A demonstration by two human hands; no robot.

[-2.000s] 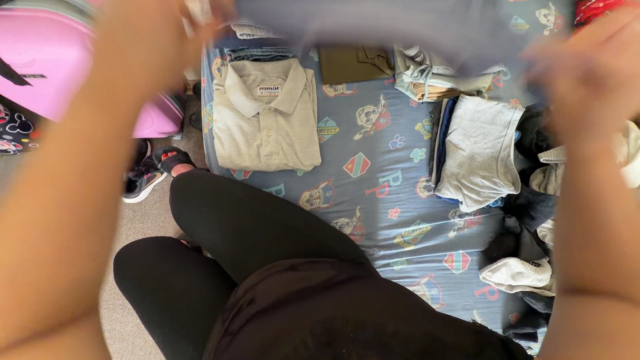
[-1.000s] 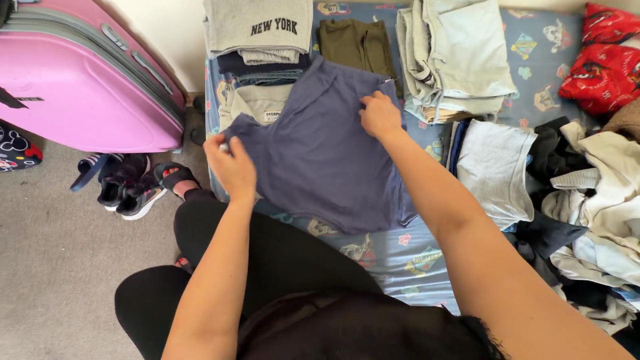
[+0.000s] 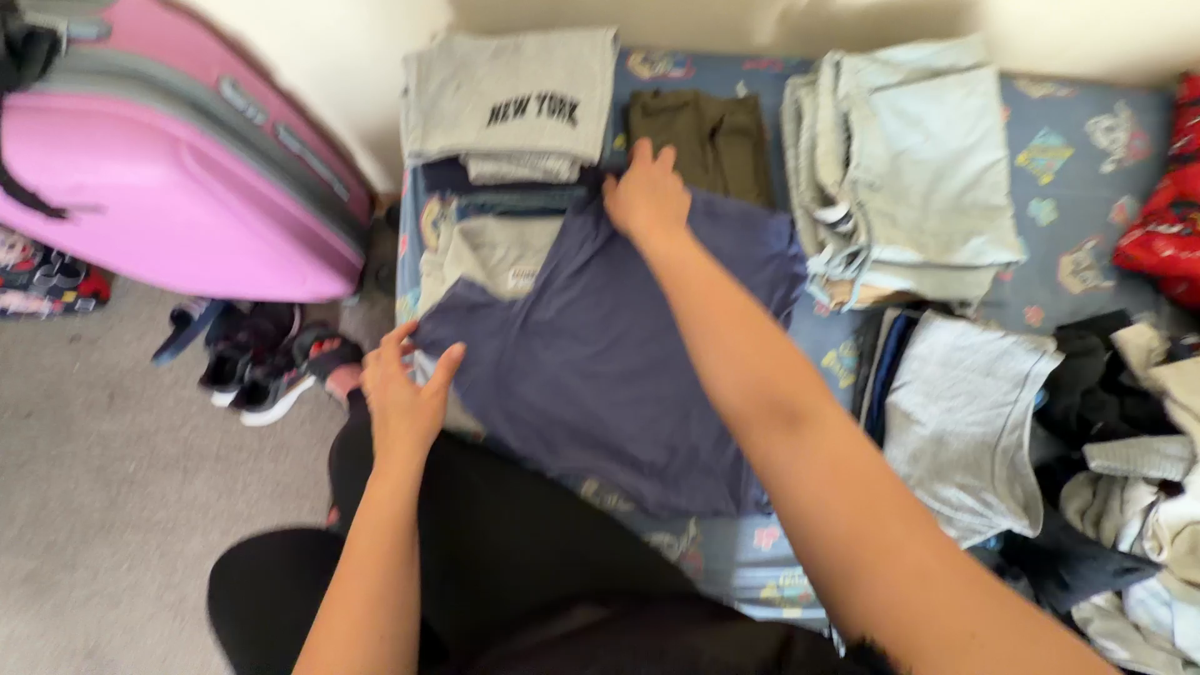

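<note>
A dark blue-purple garment lies spread over the patterned bed sheet, partly covering a beige collared shirt. My left hand is at the garment's left corner, thumb spread from the fingers; whether it pinches the cloth cannot be told. At the garment's upper edge, my right hand rests with bent fingers, its grip unclear. Just beyond it lies a folded olive garment. Behind the beige shirt is a pile topped by a folded grey garment with dark lettering.
Folded pale garments are stacked at the back right, with a folded light grey garment nearer. Loose clothes heap at the right edge, below a red cloth item. A pink suitcase and shoes are on the left.
The blurred garment raised between both hands two seconds ago now lies on the bed, over the beige shirt. Since one second ago, my right hand has moved to the garment's upper left edge.
</note>
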